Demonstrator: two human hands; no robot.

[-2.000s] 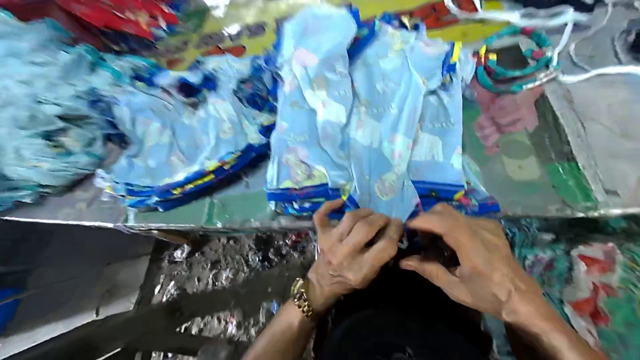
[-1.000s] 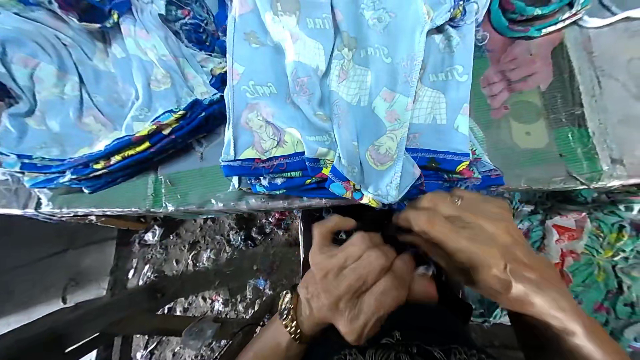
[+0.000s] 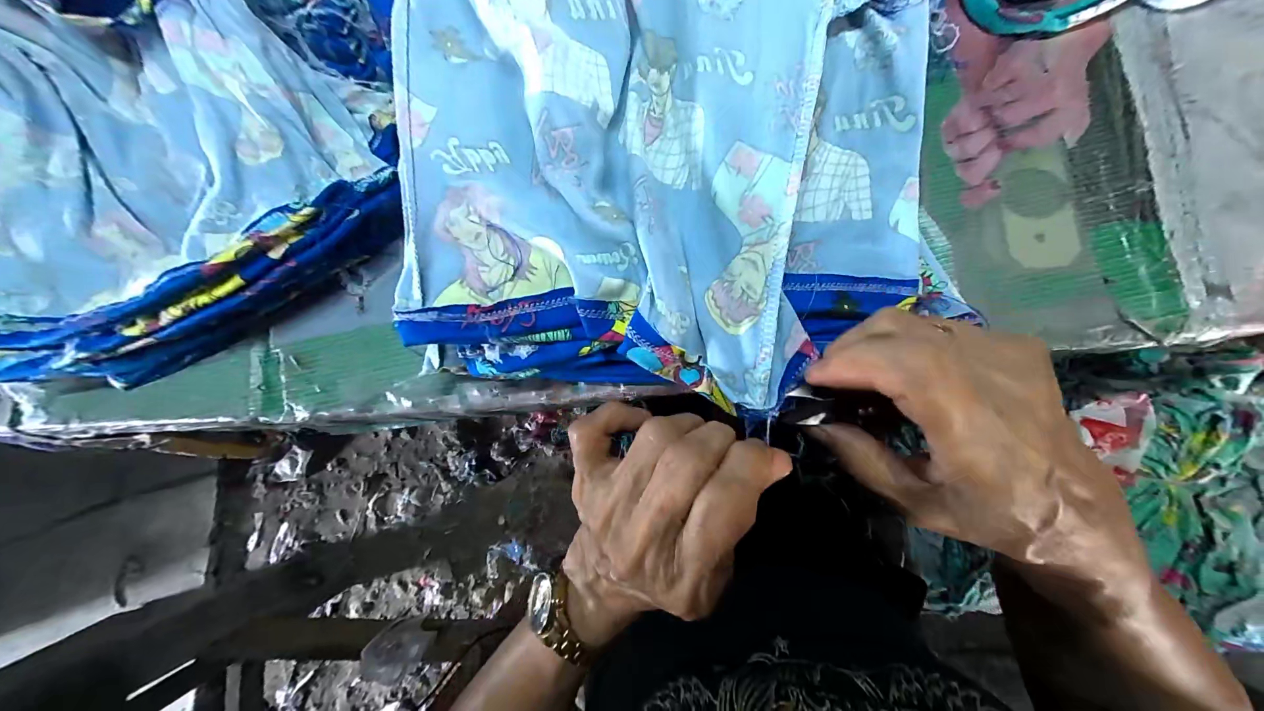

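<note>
A light blue printed garment piece [image 3: 681, 197] with dark blue edging lies over the table's front edge, its pointed corner hanging down. My left hand [image 3: 671, 513], with a gold-coloured watch [image 3: 556, 617] at the wrist, is curled just below that corner, closed on loose threads [image 3: 768, 427]. Close on the right, my right hand [image 3: 948, 425] has its thumb and forefinger around a small metal tool [image 3: 812, 407], perhaps thread snips; most of it is hidden in the hand and in shadow. The tool's bright tip is beside the corner and the threads.
More blue printed pieces [image 3: 168, 168] lie stacked at the left. The table's green front edge [image 3: 326, 380] runs across the view. Scraps [image 3: 365, 553] cover the floor below, and green patterned cloth [image 3: 1195, 513] lies at the lower right. Teal cloth loops [image 3: 1037, 15] are at the top right.
The view has moved closer to the table. The right hand has shifted a little away from the left since one second ago, and the threads and metal tip now show between them.
</note>
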